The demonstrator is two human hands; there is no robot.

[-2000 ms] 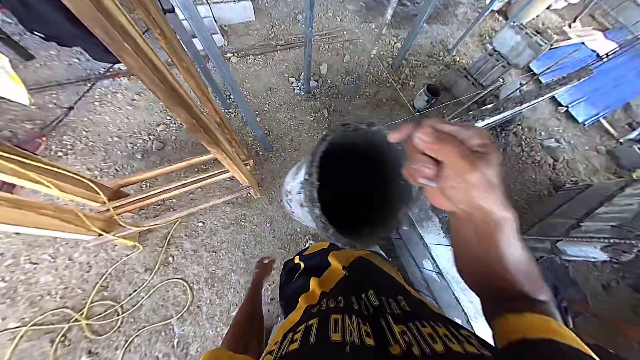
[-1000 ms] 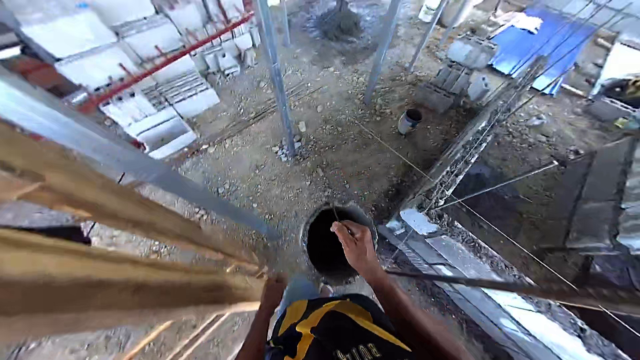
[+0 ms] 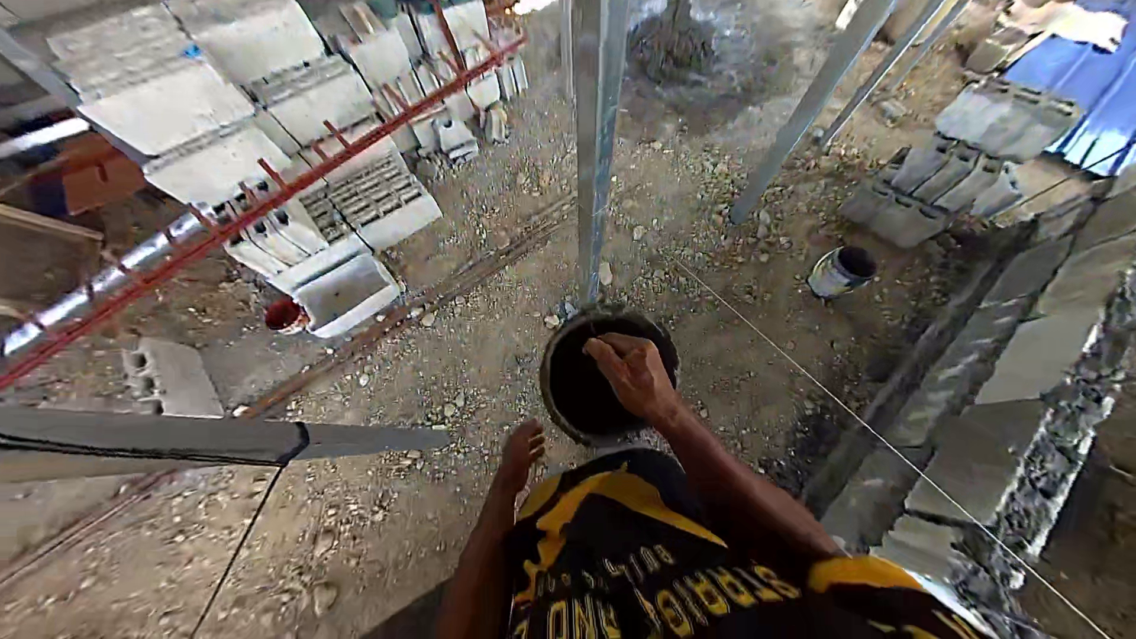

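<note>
A dark round bucket [image 3: 577, 404] hangs in front of my body, seen from above, its inside black. My right hand [image 3: 632, 373] is closed over its mouth; a thin handle seems to run into the fingers, though it barely shows. Left of the bucket, my left hand [image 3: 524, 448] is lowered with the fingers loosely curled and nothing visible in it. It stands apart from the rim.
Steel posts [image 3: 596, 151] rise ahead. Concrete blocks [image 3: 950, 186] and a small bucket [image 3: 841, 272] lie right, near a block wall [image 3: 1021, 346] and a taut string [image 3: 799, 366]. Left are stacked blocks [image 3: 177, 106], a red rebar frame [image 3: 355, 142] and a grey beam [image 3: 373, 439].
The view has moved past the wooden frame. The bucket, raised close to the camera two seconds ago, is now lower, with my right hand above its mouth rather than at its rim.
</note>
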